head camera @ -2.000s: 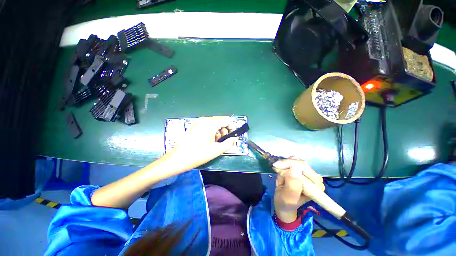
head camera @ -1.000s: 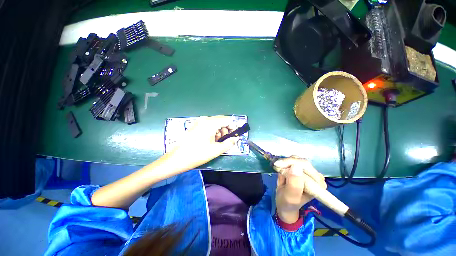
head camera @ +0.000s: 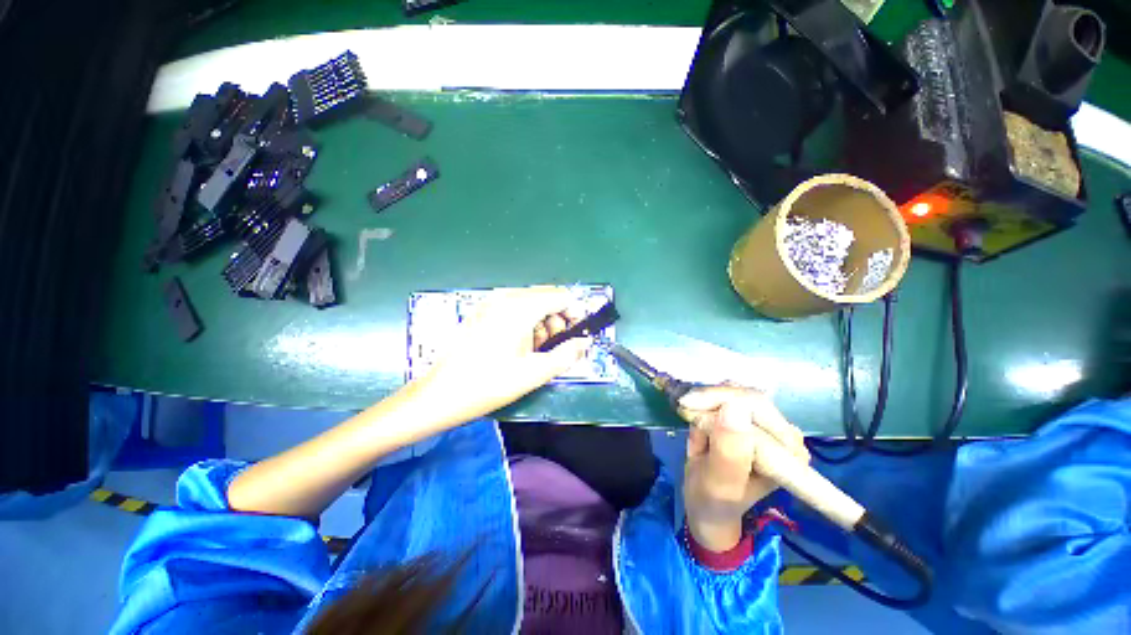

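My left hand (head camera: pixel 502 347) rests over a pale phone-sized work plate (head camera: pixel 430 325) and holds a small black module (head camera: pixel 593 324) in its fingertips at the plate's right end. My right hand (head camera: pixel 734 453) grips the cream handle of a soldering iron (head camera: pixel 812 489) like a pen. The iron's thin metal tip points up and left, close to the plate's right edge below the module. Whether the tip touches anything cannot be told. The middle of the plate is hidden under my left hand.
A pile of black modules (head camera: pixel 248 186) lies at left, with a single module (head camera: pixel 403 184) beside it. A tan cup of tiny silvery bits (head camera: pixel 754 269), a black fan (head camera: pixel 763 106) and the soldering station (head camera: pixel 1002 221) stand at right. Black cords hang down. A blue sleeve (head camera: pixel 1048 509) shows at far right.
The soldering iron's tip has shifted very slightly up and left towards the plate's edge. My left hand and the module have stayed nearly still.
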